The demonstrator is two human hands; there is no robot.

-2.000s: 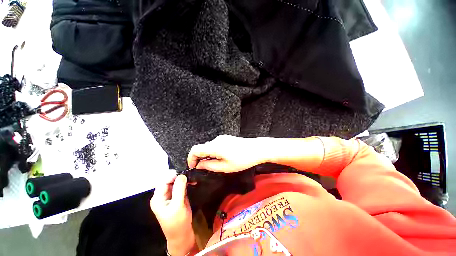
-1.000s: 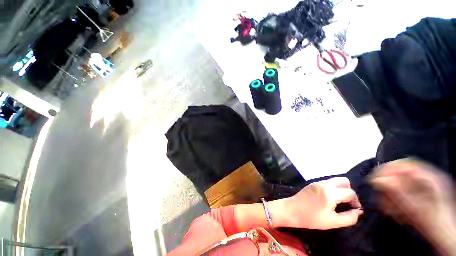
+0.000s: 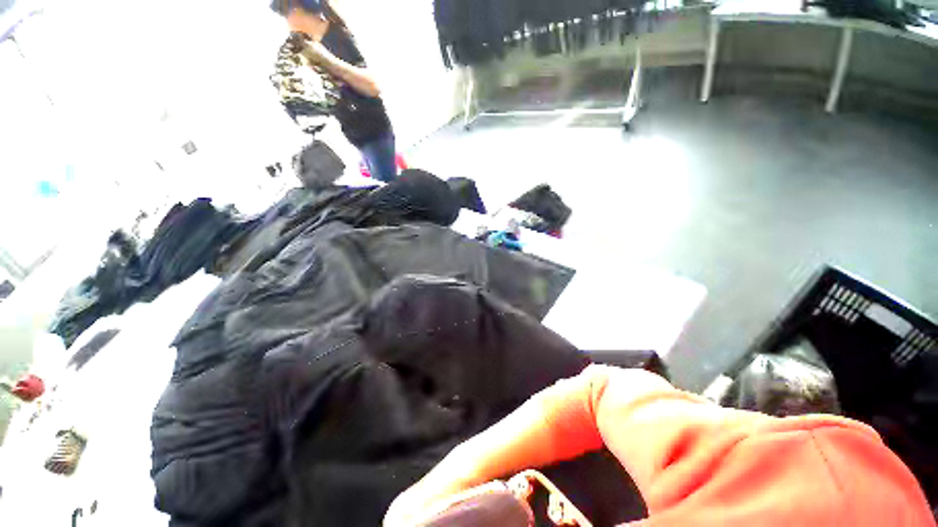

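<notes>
Large black garments (image 3: 350,360) lie heaped in front of me on the white table (image 3: 643,314), with puffy folds and seams. My right arm, in an orange-red sleeve, reaches down to the bottom edge of the view. Neither of my hands shows; both are beyond the bottom edge or hidden. A needle, thread or worked coat edge cannot be seen.
A black slotted crate (image 3: 874,335) and a clear bag (image 3: 787,383) are at the right. More dark garments (image 3: 180,247) lie at the far left. A person (image 3: 360,103) stands beyond the table. Dark clothes (image 3: 535,26) hang on a rack behind.
The view has swung from the lap and the floor at the left up toward the room. My hands, the scissors, phone and thread cones have left the picture.
</notes>
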